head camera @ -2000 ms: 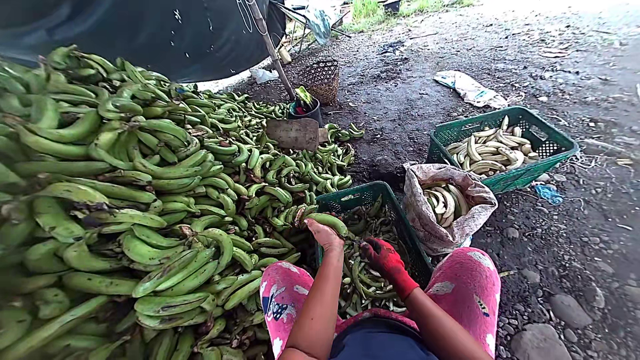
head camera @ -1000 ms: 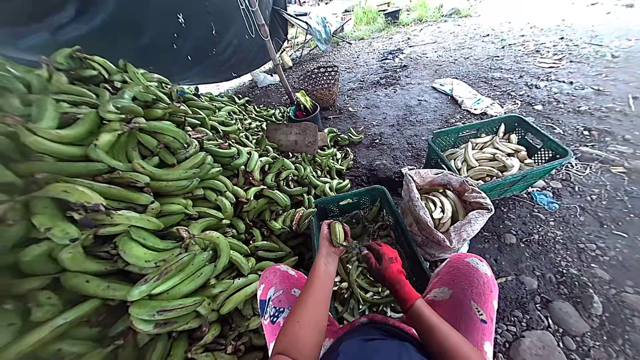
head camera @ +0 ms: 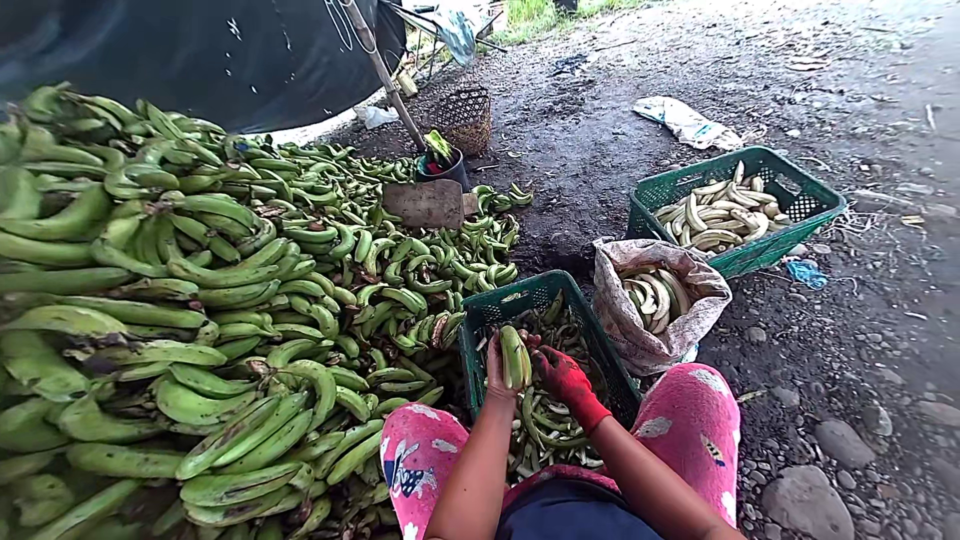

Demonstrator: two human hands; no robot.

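My bare left hand (head camera: 496,366) holds a green plantain (head camera: 515,357) upright, its skin showing pale stripes. Close on its right is my right hand (head camera: 564,381) in a red glove, fingers curled near the fruit; whether a small tool is in them cannot be made out. Both hands are over a green plastic crate (head camera: 480,304) with peels and scraps inside. To the left rises a large heap of green plantains (head camera: 225,262). An open woven sack (head camera: 611,300) of peeled plantains stands right of the crate, and a second green crate (head camera: 806,176) behind it holds more peeled ones.
A flat rusty metal blade (head camera: 424,205) lies against the heap, beside a dark bucket (head camera: 448,169) and a wicker basket (head camera: 472,124). An empty sack (head camera: 686,121) lies on the dirt. Large stones (head camera: 806,502) are at the lower right, and a dark tarp (head camera: 187,60) hangs behind the heap.
The plantain in my left hand lay sideways near the crate's left edge two seconds ago; it now points upward over the crate. My gloved right hand remains beside it.
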